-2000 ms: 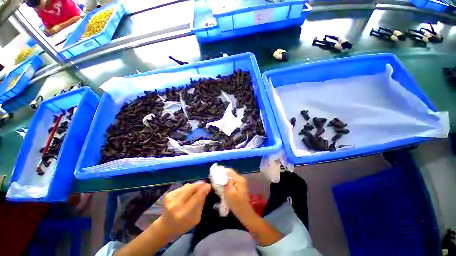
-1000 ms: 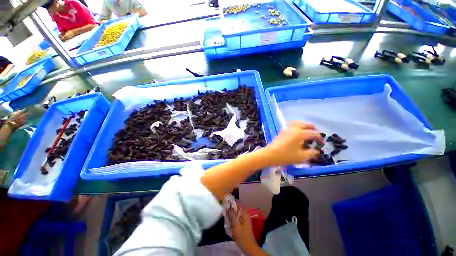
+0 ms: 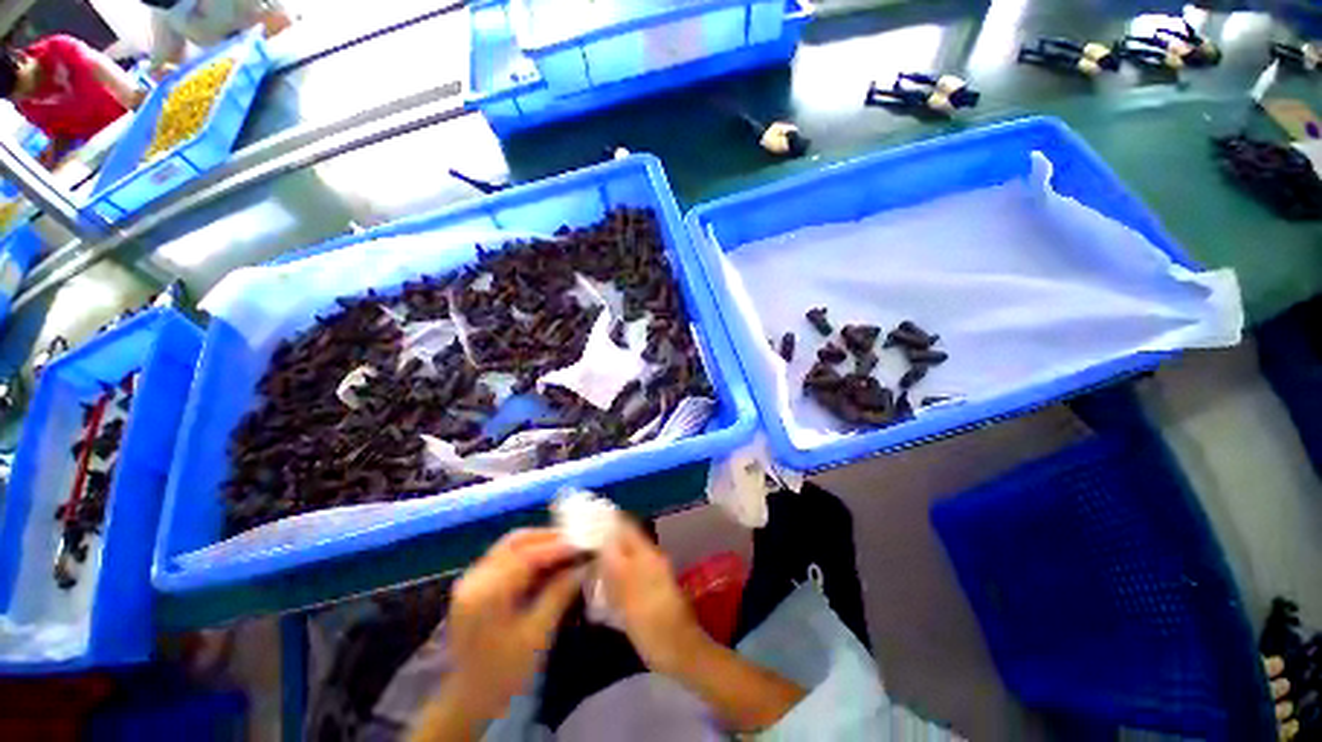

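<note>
My left hand is blurred, over my lap at the front edge of the full tray. Its fingers are bent and close to the wiping cloth; whether it holds a part cannot be seen. My right hand is closed around the crumpled white wiping cloth, just right of my left hand. The full parts tray is heaped with small dark moulded parts and white scraps. The receiving tray on the right has a white liner and a small group of dark parts.
A narrow side tray at left holds dark parts and a red stick-like tool. Part-built figures lie along the green belt. A blue crate is below right. A person in red is at upper left.
My left hand has moved back from the receiving tray to beside the cloth. My right hand has moved up slightly with the cloth. The view has shifted, so the trays sit farther left.
</note>
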